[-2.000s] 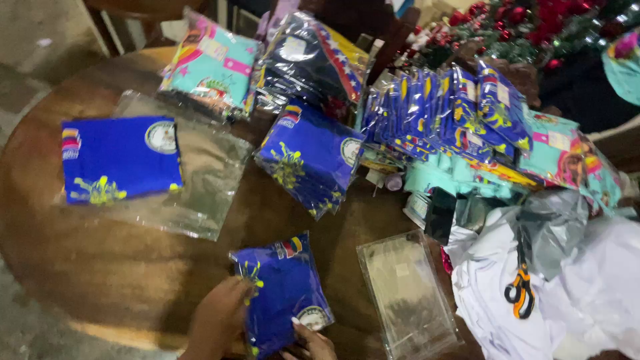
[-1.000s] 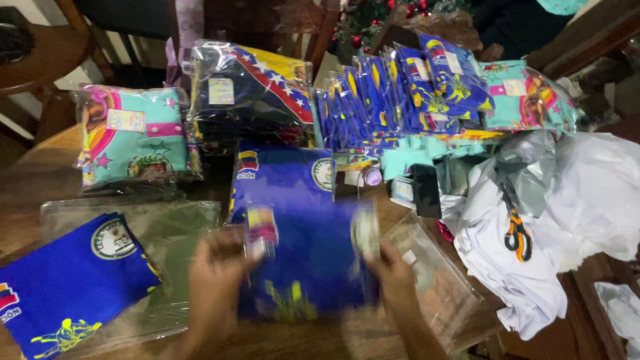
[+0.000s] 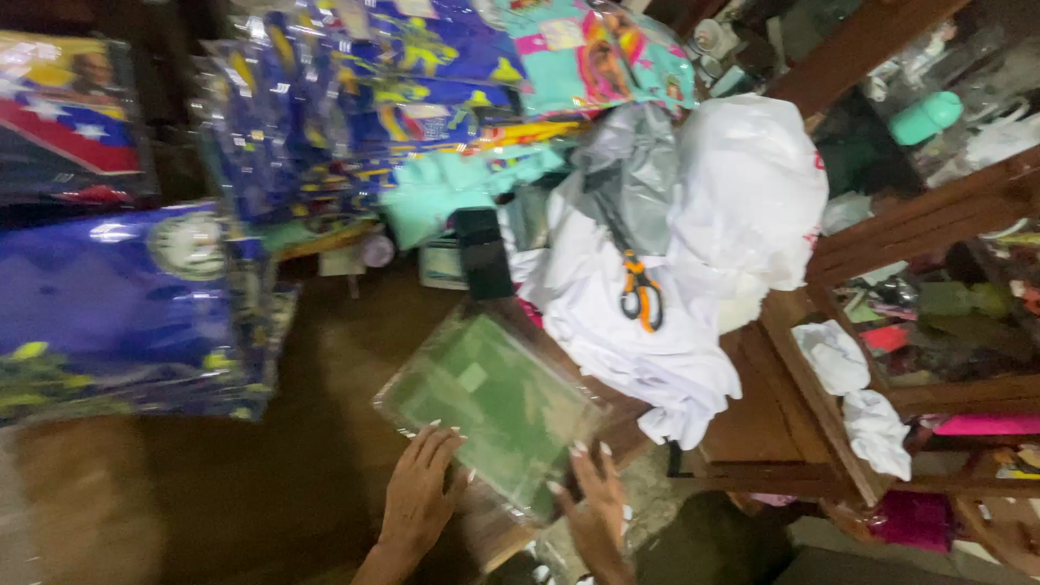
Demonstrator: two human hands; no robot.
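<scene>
A clear plastic bag packet, greenish, with a small pale square on it, lies at the table's edge. My left hand rests its fingertips on the packet's lower left edge, fingers a little spread. At the packet's lower right side is my right hand, its fingers apart and touching or just over the edge; blur leaves contact unclear. To the left lies a stack of blue printed fabric in clear bags. Beyond the packet are a dark phone and scissors with orange and black handles on white fabric.
Bagged blue fabrics and a turquoise and pink bagged fabric line the back. A white plastic bag and a grey plastic bag lie by the scissors. Wooden shelves with mixed items stand at right.
My hands have let go of the folded blue fabric held a second ago and are now at the clear packet. The view has swung to the right.
</scene>
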